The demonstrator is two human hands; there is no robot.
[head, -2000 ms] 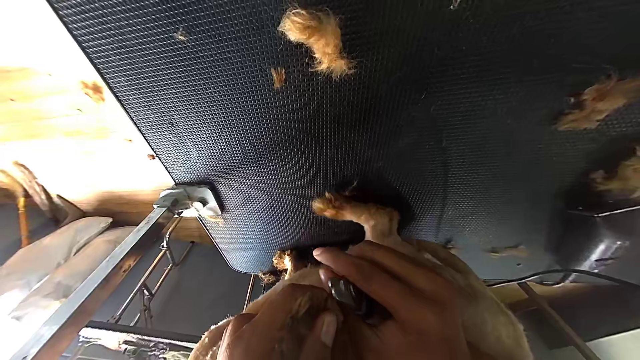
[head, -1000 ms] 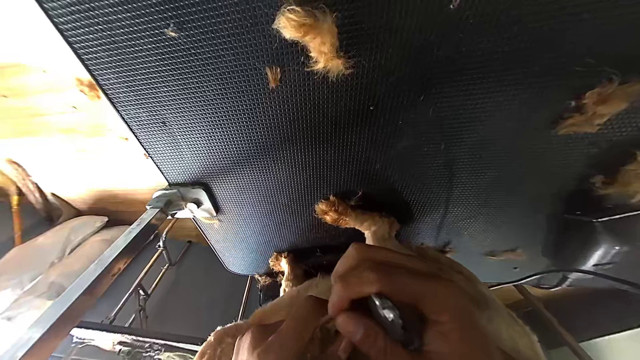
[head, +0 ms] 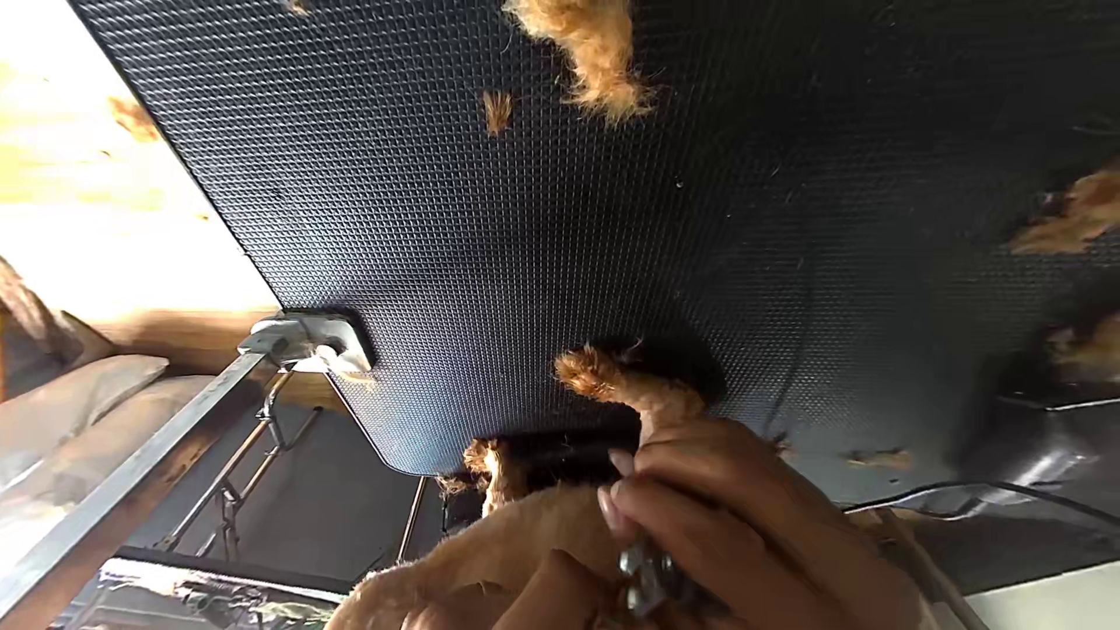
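Observation:
A dog with short, pale tan fur [head: 525,529] is at the bottom of the view, on a black textured grooming table [head: 490,262]. One leg ends in a fluffy reddish paw [head: 591,372] resting on the mat; another paw [head: 484,459] shows further left. My right hand [head: 744,534] is curled around a dark and metallic tool [head: 647,577], blurred and partly hidden by the fingers, close against the fur. My left hand [head: 525,604] lies on the dog at the bottom edge, mostly out of view; what its fingers hold is hidden.
Clumps of cut tan fur [head: 595,52] lie on the mat, with more at the right [head: 1076,214]. A metal arm [head: 140,472] is clamped by a bracket [head: 315,341] at the table's left edge. A black cable [head: 989,486] runs at lower right. Plastic-wrapped items [head: 79,420] stand at left.
My right hand, with the tool, has turned and shifted; its fingertips now point left near the base of the leg. The left hand sits lower, further out of view.

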